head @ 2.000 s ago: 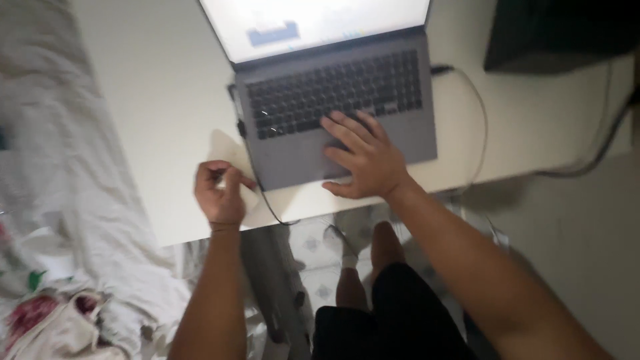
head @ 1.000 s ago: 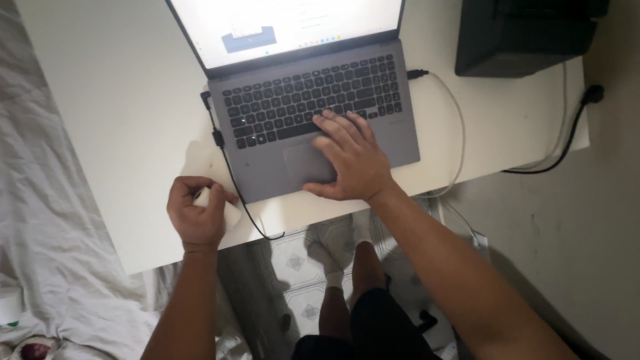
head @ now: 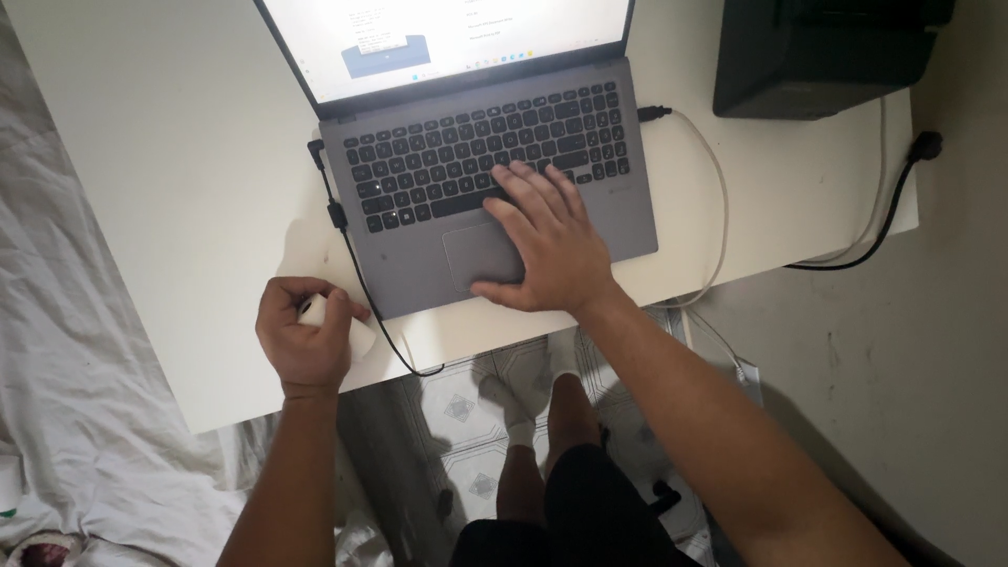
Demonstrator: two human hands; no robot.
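A grey laptop (head: pixel 409 260) lies open on a white table (head: pixel 181 205), its screen lit. My right hand (head: pixel 551 244) rests over the right part of the touchpad (head: pixel 480 256), fingers spread, fingertips at the lower rows of the keyboard (head: pixel 488 150); it holds nothing. My left hand (head: pixel 307 335) is closed around a small white roll (head: pixel 358 339), which looks like paper, at the table's front edge, left of the laptop. Between that hand and the laptop runs a black power cable (head: pixel 354 252), plugged into the laptop's left side.
A black boxy device (head: pixel 795 63) stands at the back right. A light cable (head: pixel 720 189) runs from a black plug (head: pixel 654 113) at the laptop's right side over the front edge. A black cable (head: pixel 890 213) hangs at the right. White cloth (head: pixel 71 276) lies left of the table.
My right hand's fingers have shifted slightly over the keyboard and touchpad. The roll in my left hand shows more plainly than two seconds ago. The view has moved somewhat.
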